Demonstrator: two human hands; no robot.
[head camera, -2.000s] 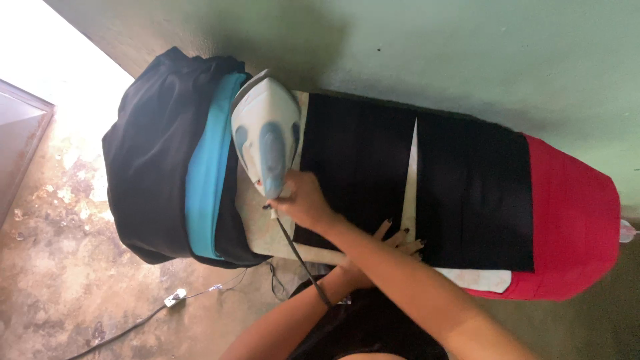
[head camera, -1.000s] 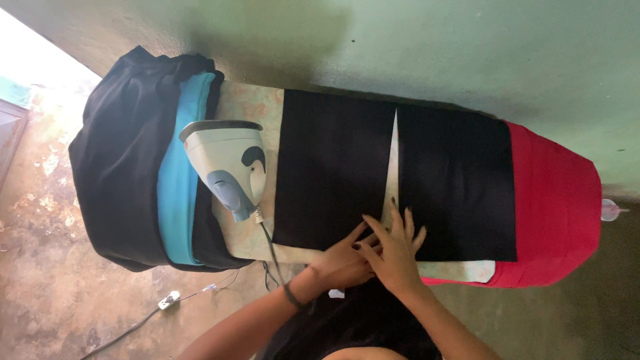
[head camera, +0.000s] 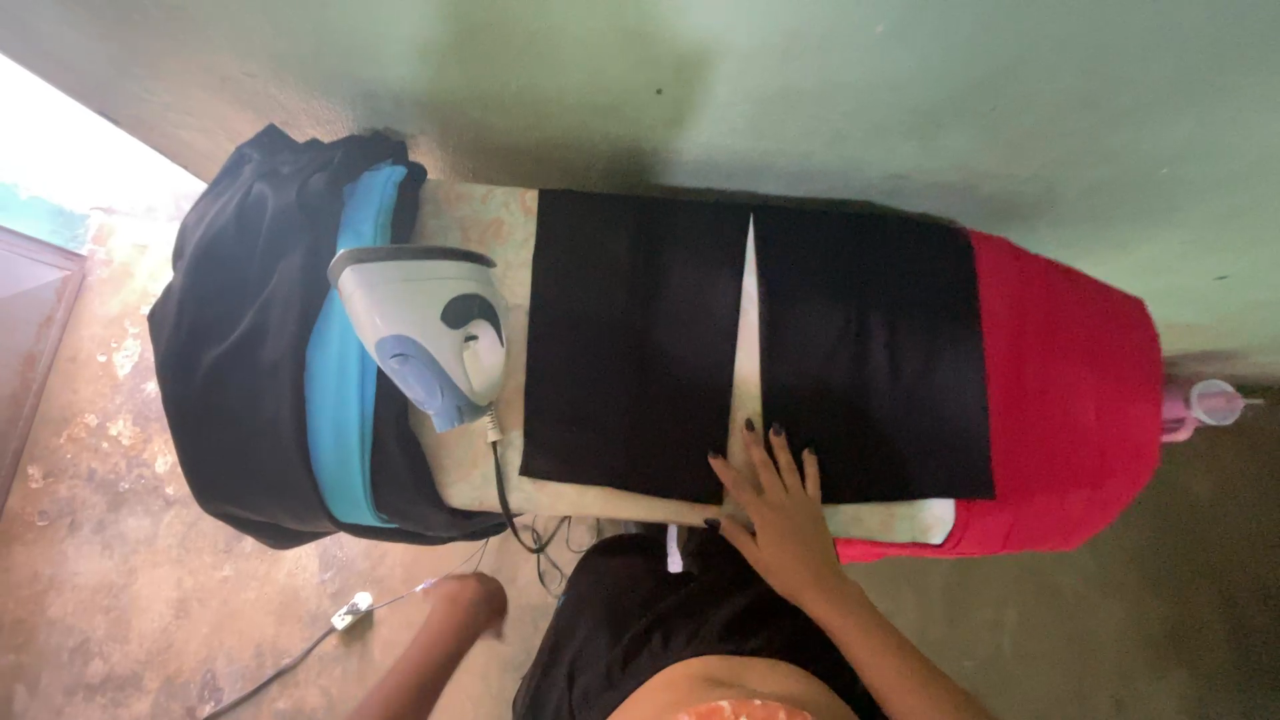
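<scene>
A black fabric piece (head camera: 630, 340) with a narrow wedge-shaped slit lies flat on an ironing board (head camera: 480, 215). My right hand (head camera: 785, 510) rests with spread fingers on the fabric's near edge, at the slit's wide end. Left of the fabric, a white and blue electric iron (head camera: 425, 330) stands on its heel, its soleplate facing away from me and its cord hanging over the near edge. My left hand (head camera: 475, 600), blurred and seemingly bent, is below the board near the cord, touching neither fabric nor iron; its fingers cannot be made out.
Bunched black cloth (head camera: 240, 350) and a folded light-blue cloth (head camera: 335, 420) cover the board's left end. Red fabric (head camera: 1070, 400) wraps the right end, with a pink and clear object (head camera: 1212, 402) beyond it. A green wall (head camera: 900, 100) runs behind. A white connector (head camera: 352, 611) with cable lies lower left.
The iron was in one hand two seconds ago and was standing on the board one second ago. My left hand has left the fabric's near edge and moved down and left; my right hand remains there.
</scene>
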